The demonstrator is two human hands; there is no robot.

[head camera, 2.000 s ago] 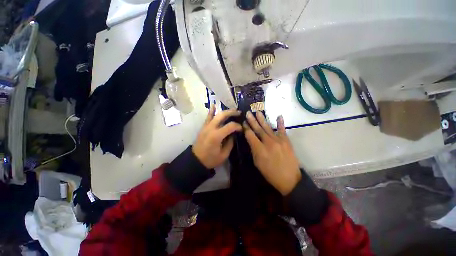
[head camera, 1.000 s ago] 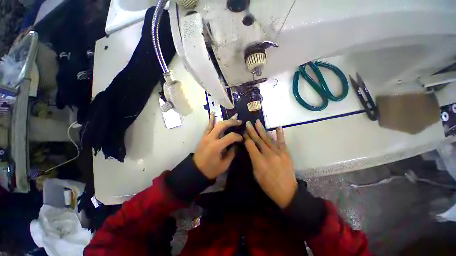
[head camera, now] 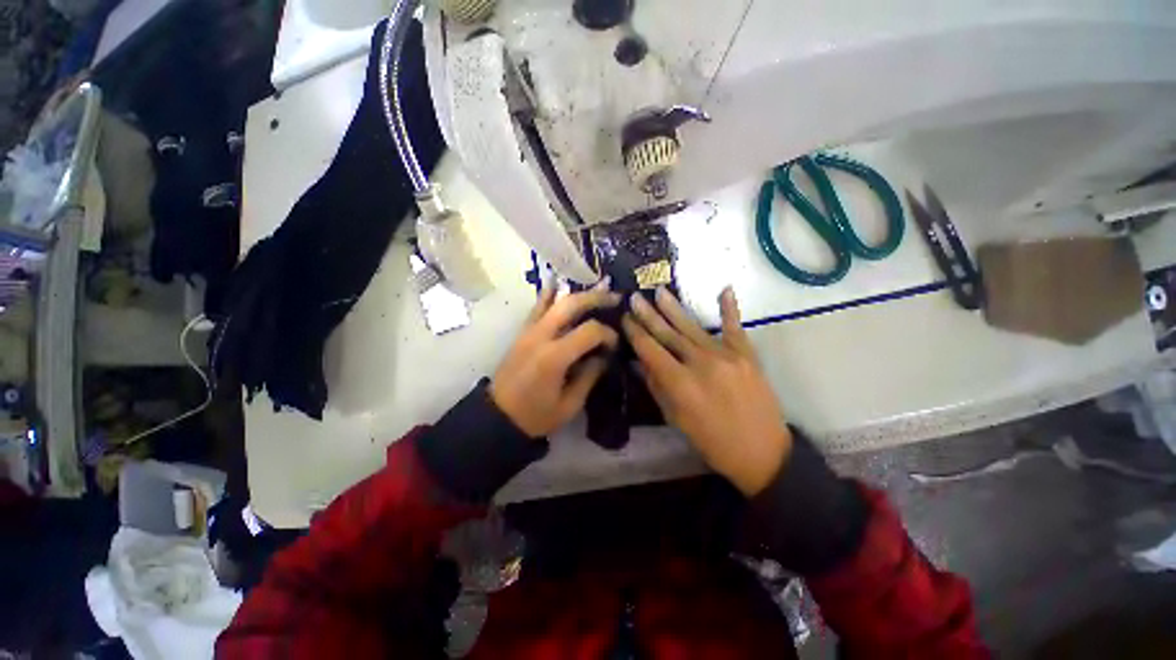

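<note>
A black garment piece (head camera: 623, 402) lies on the machine bed below the needle area, its lower end near the table's front edge. My left hand (head camera: 552, 364) has curled fingers and pinches the cloth's left side just in front of the presser foot. My right hand (head camera: 713, 384) lies flatter, its fingertips pressing the cloth's right side. An orange-yellow block (head camera: 654, 273) sits just beyond my right fingertips. The white sewing machine (head camera: 825, 77) stands over the cloth. The needle tip is hidden.
A bundle of black strips (head camera: 316, 258) lies left of the gooseneck lamp (head camera: 445, 245), with a white tag (head camera: 445, 310) beside it. Green-handled scissors (head camera: 828, 219), black snips (head camera: 948, 252) and a brown patch (head camera: 1064, 286) lie right. A white cloth pile (head camera: 161, 587) is low left.
The black cloth has moved up toward the machine; its lower end now shows on the table instead of running down to my lap. Both hands stay close to the needle area.
</note>
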